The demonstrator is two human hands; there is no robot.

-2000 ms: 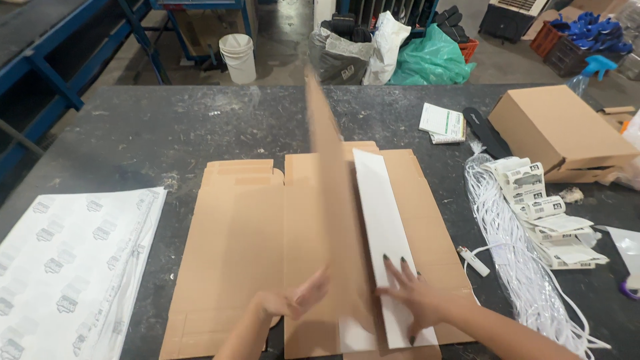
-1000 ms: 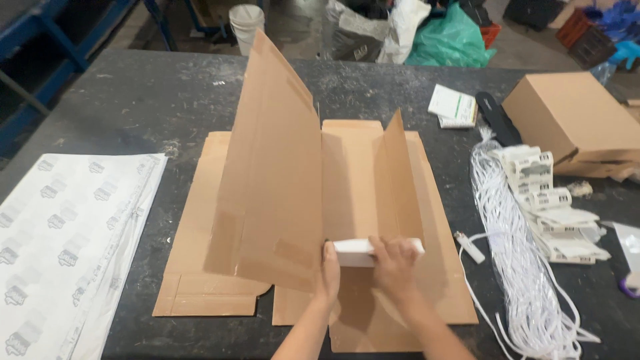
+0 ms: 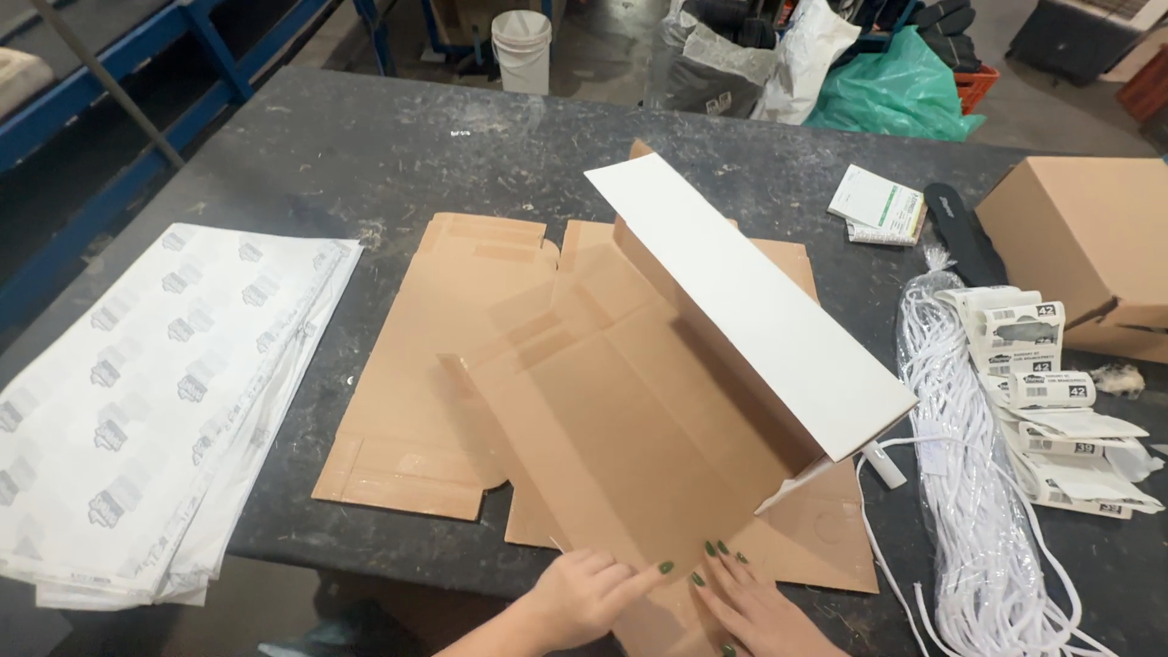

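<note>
A partly folded cardboard box, brown inside, lies turned at a slant with a raised, white-faced side panel along its right. My left hand is at its near edge, the index finger stretched over the cardboard and the other fingers curled at the edge. To the right, my right hand lies on the same near part with fingers spread. Beneath the box, flat brown cardboard sheets lie on the dark table.
Printed white paper sheets lie left. At right are a bundle of white laces, a strip of labels, a closed cardboard box, a black insole-shaped piece and small booklets. A white bucket stands beyond the table.
The cardboard that stood upright a second ago is now laid open at a slant, its white-faced side up at the right. Both hands have moved to its near edge.
</note>
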